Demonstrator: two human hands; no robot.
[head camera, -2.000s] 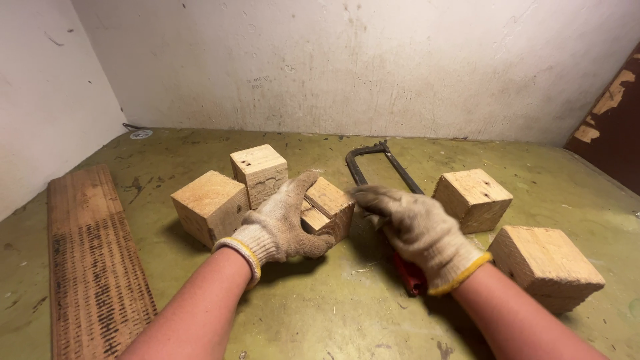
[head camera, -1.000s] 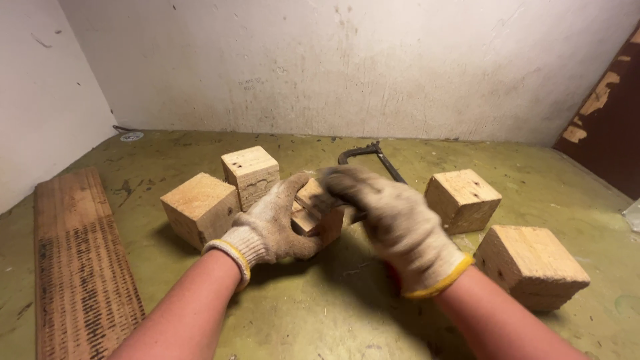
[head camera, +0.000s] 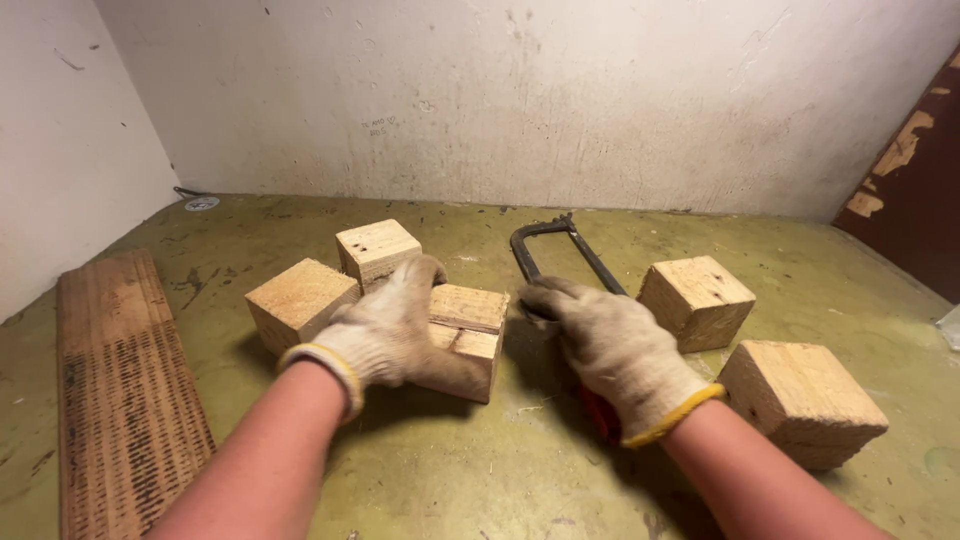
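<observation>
My left hand (head camera: 397, 322), in a soiled knit glove, grips a wooden block (head camera: 469, 341) whose top bears a groove or step; its fingers lie behind it and its thumb in front. My right hand (head camera: 615, 341), gloved too, is over a hacksaw (head camera: 529, 259) with a dark frame and a red handle (head camera: 600, 412). Its curled fingers are just right of the block, apart from it; whether they hold anything is hidden. Two more wooden blocks (head camera: 304, 296) (head camera: 379, 247) stand left of and behind my left hand, and two others (head camera: 697, 296) (head camera: 806, 397) on the right.
A long flat board (head camera: 127, 375) with rows of dark marks lies on the green surface (head camera: 420, 480) at the left. A round piece with markings (head camera: 201, 203) is in the far left corner. Walls (head camera: 525, 97) rise behind and at left; a dark brown panel (head camera: 915, 180) leans at right.
My right hand, over the block's right side one second ago, has moved right, away from it. More of the hacksaw frame shows. My left hand stays at the block.
</observation>
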